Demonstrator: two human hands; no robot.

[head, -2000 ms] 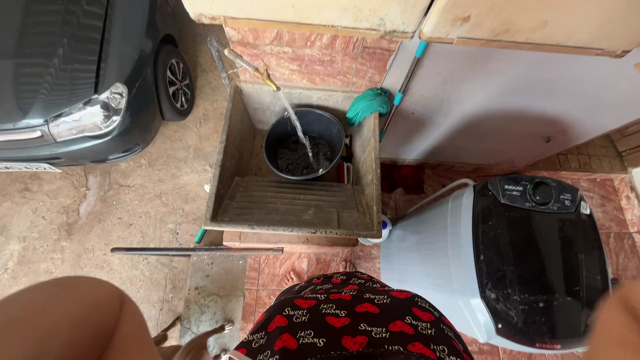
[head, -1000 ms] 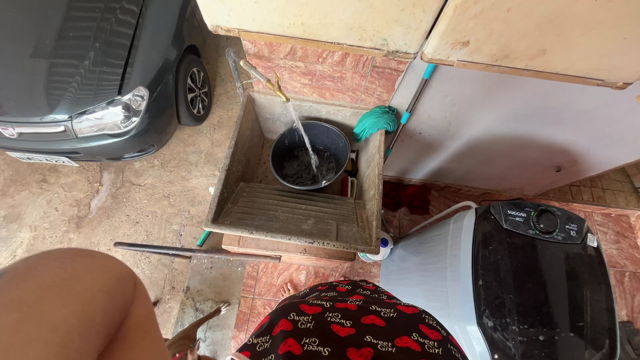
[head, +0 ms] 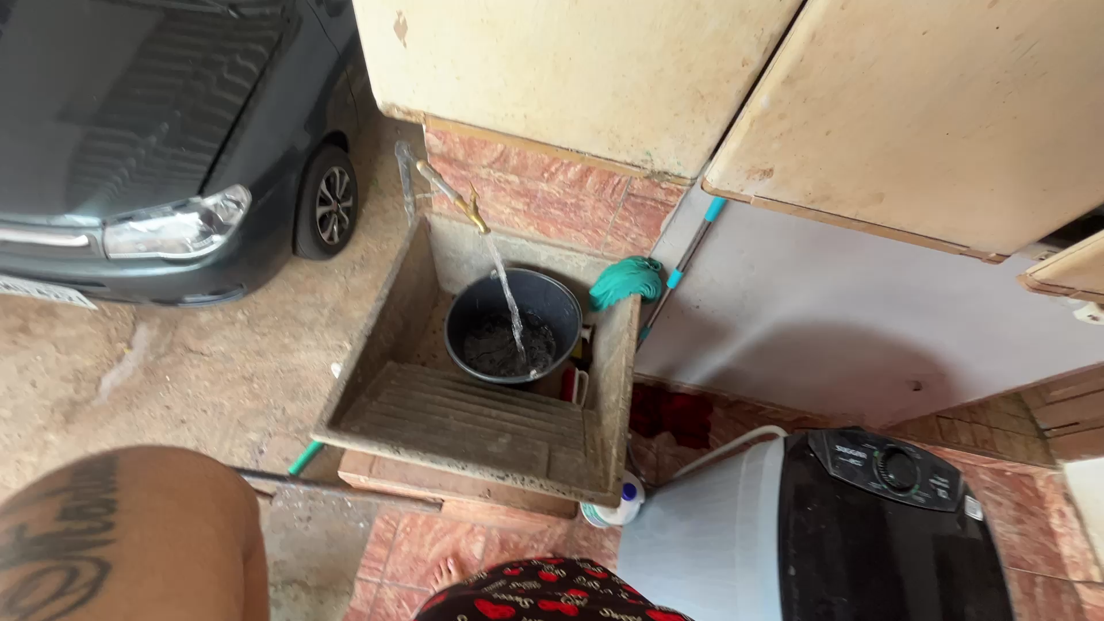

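Observation:
Neither of my hands shows; only a bare, tattooed part of one arm appears at the lower left. In the concrete laundry sink (head: pixel 388 470) stands a round dark plastic basin (head: pixel 561 302). Water (head: pixel 509 302) runs from a brass tap (head: pixel 472 211) into the basin, which holds some water. A green cloth (head: pixel 625 282) hangs over the sink's back right corner. Beside the basin, inside the sink, lies a red and white object (head: pixel 572 385), partly hidden.
A washing machine (head: pixel 897 552) stands at the lower right, with a white bottle (head: pixel 614 509) between it and the sink. A dark car (head: pixel 190 216) is at the left. Cream cabinet doors (head: pixel 569 78) overhang the sink. A pole (head: pixel 690 259) leans on the wall.
The view has shifted, with the sink now lower in it. Water keeps running into the basin. At the lower right edge, skin seen two seconds ago is out of view.

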